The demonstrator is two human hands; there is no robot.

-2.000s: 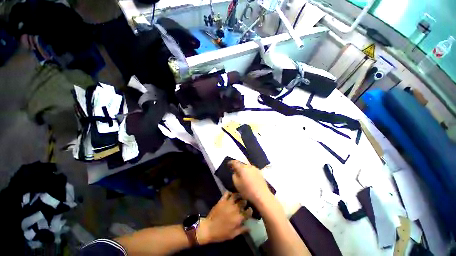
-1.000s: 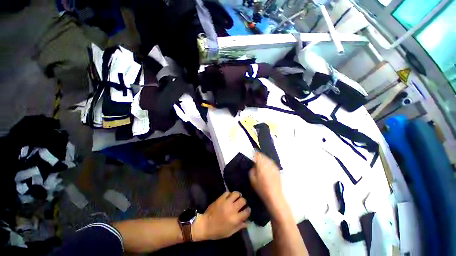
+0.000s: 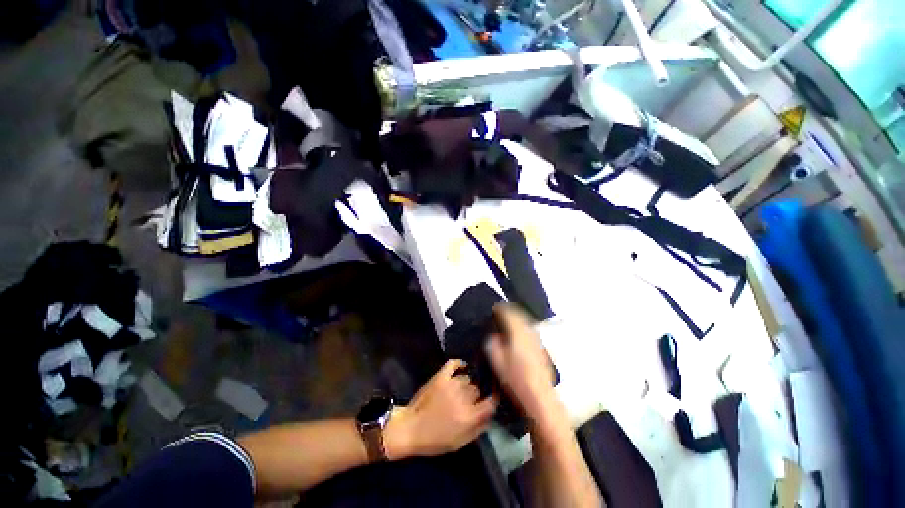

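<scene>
A black fabric piece (image 3: 474,310) lies at the near left edge of the white table, partly under my hands. My left hand (image 3: 442,409), with a watch on the wrist, has its fingers curled on the dark fabric at the table edge. My right hand (image 3: 516,349) is blurred and bears on the same fabric just to the right; its fingertips are not clear. Another black strip piece (image 3: 524,273) lies beyond, beside a yellowish template (image 3: 486,238). A dark maroon piece (image 3: 617,461) lies right of my right forearm.
A maroon and black garment pile (image 3: 437,154) lies at the table's far left. A long black band (image 3: 635,228) crosses the back. A tied bundle (image 3: 218,179) sits at left. Thin black strips (image 3: 685,310) and a white sheet (image 3: 759,437) lie at right. Blue padded forms (image 3: 824,298) stand beyond.
The black piece lay flatter and wider a second ago; now it is bunched between my hands. My right hand has moved slightly down. The view has shifted a little.
</scene>
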